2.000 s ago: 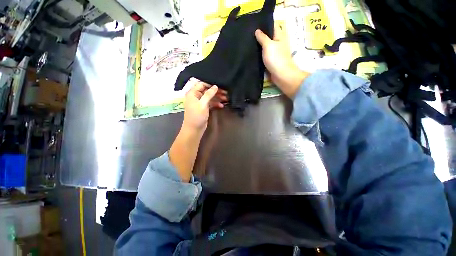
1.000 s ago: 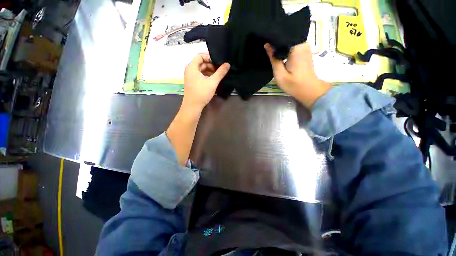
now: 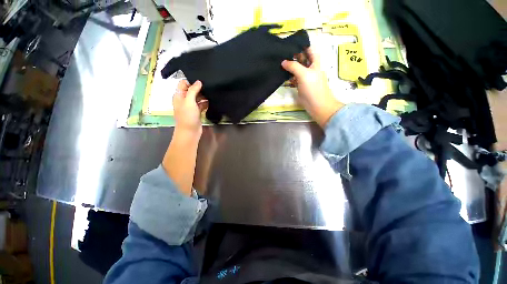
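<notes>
A black fabric panel (image 3: 233, 72) with projecting tabs is held up, slanted, over the front of the sewing template (image 3: 136, 91). My left hand (image 3: 189, 105) pinches its lower left edge between thumb and fingers. My right hand (image 3: 311, 80) grips its right edge near a tab. The template is a white sheet with green and yellow borders. Its yellow flap (image 3: 351, 58) with handwritten black marks shows right of the panel. The panel hides the middle of the template.
The white sewing machine head (image 3: 186, 14) is at the upper left. A black stack (image 3: 456, 44) with dangling straps (image 3: 389, 75) stands at the right, overlapping the template's edge. The shiny metal table (image 3: 256, 172) lies in front. Black pieces (image 3: 103, 238) are below left of the table.
The panel, bunched up one second ago, is now spread out and slanted between my hands. Its left part has swung left with my left hand. The machine head is back in view.
</notes>
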